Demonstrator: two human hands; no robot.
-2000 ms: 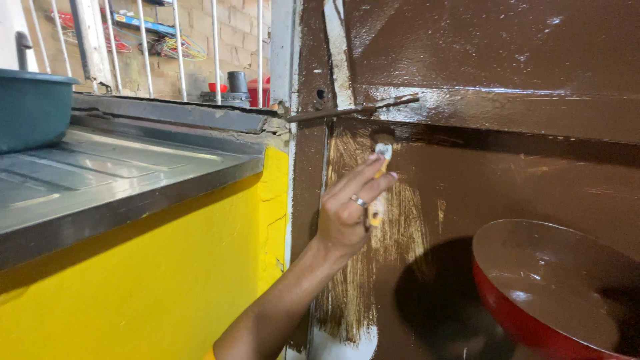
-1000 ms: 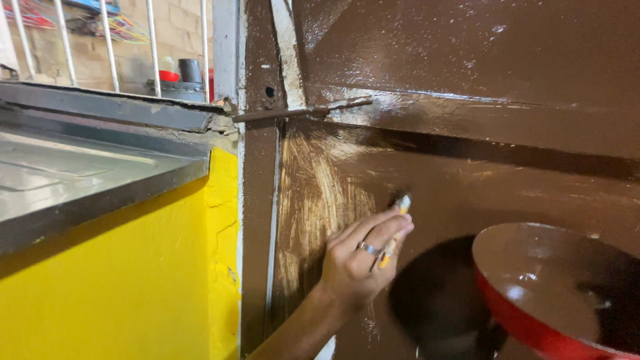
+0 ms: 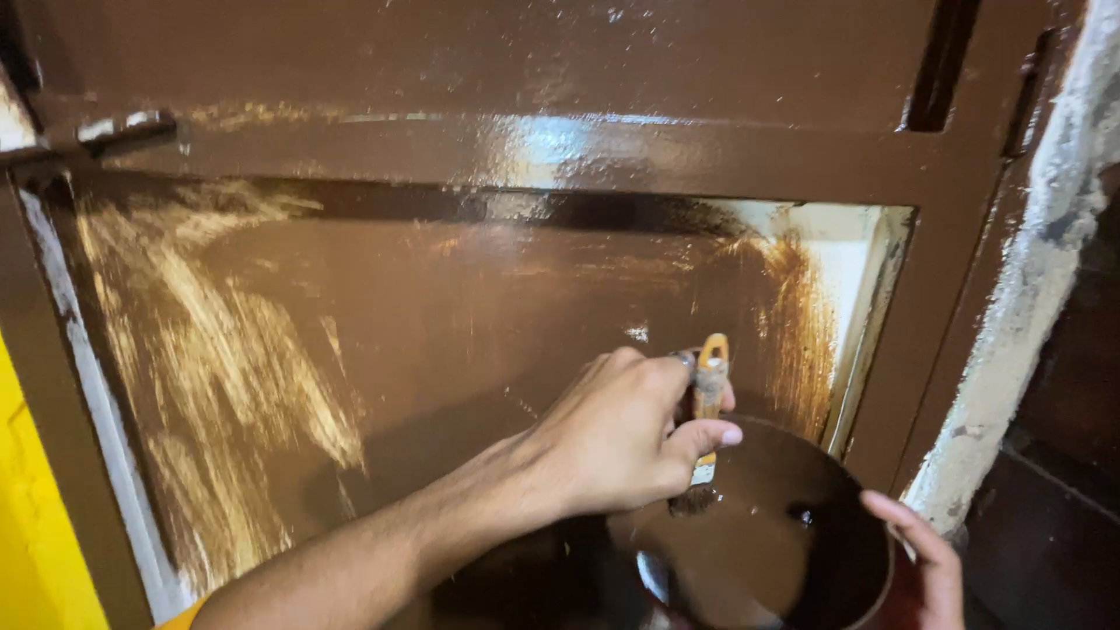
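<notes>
My left hand [image 3: 612,429] grips a paintbrush [image 3: 709,394] with a yellow handle, its bristles pointing down over the brown paint in a round red pan [image 3: 879,604]. Whether the bristles touch the paint cannot be told. At the pan's right side is my right hand [image 3: 923,547], its fingers against the rim and wall, the rest cut off by the frame. Behind them stands a panelled surface [image 3: 525,306] coated in glossy brown. Light, streaky patches show at the recessed panel's left, and thin brown strokes beside a pale strip [image 3: 844,271] at its right.
A brown metal rod [image 3: 131,136] juts out at the upper left. Yellow wall [image 3: 31,507] shows at the left edge. A rough, pale wall edge [image 3: 1006,350] runs down the right, with a dark area [image 3: 1067,437] beyond it.
My left hand has moved from the streaked left part of the panel to above the pan, the brush turned bristles down. My right hand has come into view. The view has swung right.
</notes>
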